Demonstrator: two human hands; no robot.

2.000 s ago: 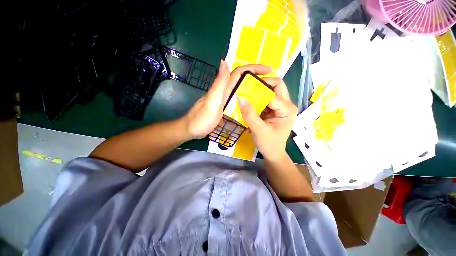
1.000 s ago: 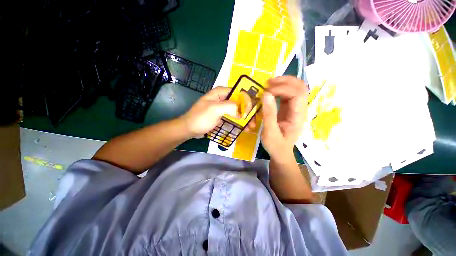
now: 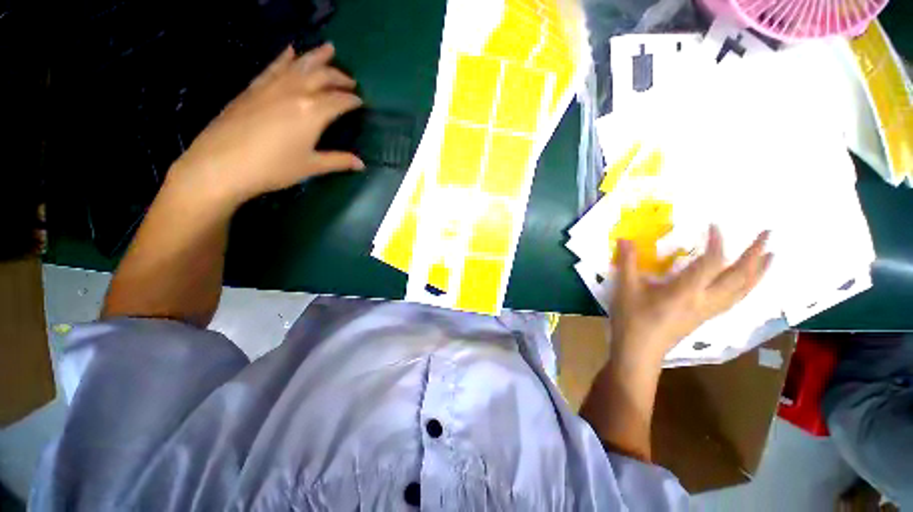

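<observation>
My left hand (image 3: 275,125) is over the right side of the dark pile of black faceplates (image 3: 130,110), fingers spread, with nothing visible in it. A faint black faceplate (image 3: 390,140) lies just right of its fingertips. My right hand (image 3: 676,295) is over the lower part of the white backing-sheet pile (image 3: 761,170), fingers spread and empty. Its thumb side is by the heap of loose yellow pieces (image 3: 641,225). The sticker sheets (image 3: 491,125) with rows of yellow rectangles lie in the centre, between the hands. The pile's details are lost in shadow.
A pink fan (image 3: 811,12) is at the top right, beside more yellow-and-white sheets (image 3: 886,90). Clear film (image 3: 591,150) lies left of the white pile. A cardboard box (image 3: 706,425) is below the near edge. A person's leg (image 3: 876,420) and a red stool (image 3: 809,385) are at lower right.
The faceplate with yellow on it has left my hands and I cannot pick it out now. My left hand has moved left to the black pile; my right hand has moved right over the white pile.
</observation>
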